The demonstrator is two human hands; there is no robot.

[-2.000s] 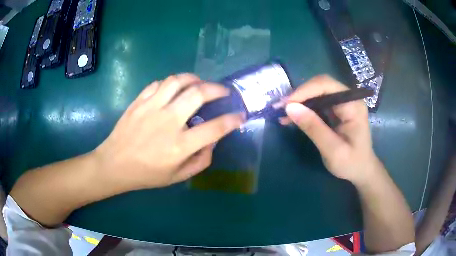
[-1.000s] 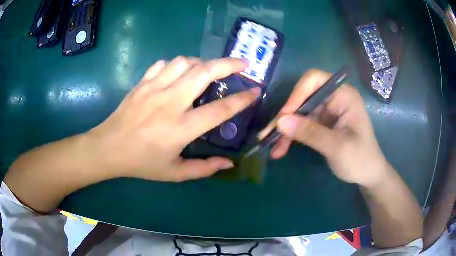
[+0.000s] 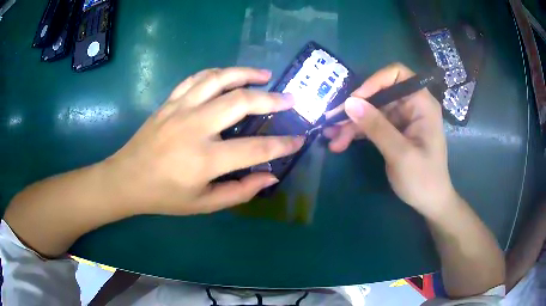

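A black phone housing [image 3: 281, 126] lies tilted on the green mat, its bright circuit board [image 3: 317, 85] at the upper right end. My left hand [image 3: 197, 140] lies over the housing's lower left part, fingers spread across it and holding it. My right hand [image 3: 401, 128] holds dark tweezers [image 3: 395, 91]. Their tips are at the housing's right edge, just below the board, close to my left fingertips. Whether they grip anything is too small to tell. A clear film strip [image 3: 302, 37] lies under the housing, with a yellow patch [image 3: 278, 206] at its near end.
Several black handsets [image 3: 93, 36] lie at the upper left. Another unit with a silvery board [image 3: 448, 57] lies at the right, beyond my right hand. The mat's curved near edge is in front of my body. Part of another person's arm [image 3: 530, 230] shows at the lower right.
The housing first turned more upright, then tilted back to the right. The tweezers moved down off it, then back up to its right edge. My left hand stayed on the housing.
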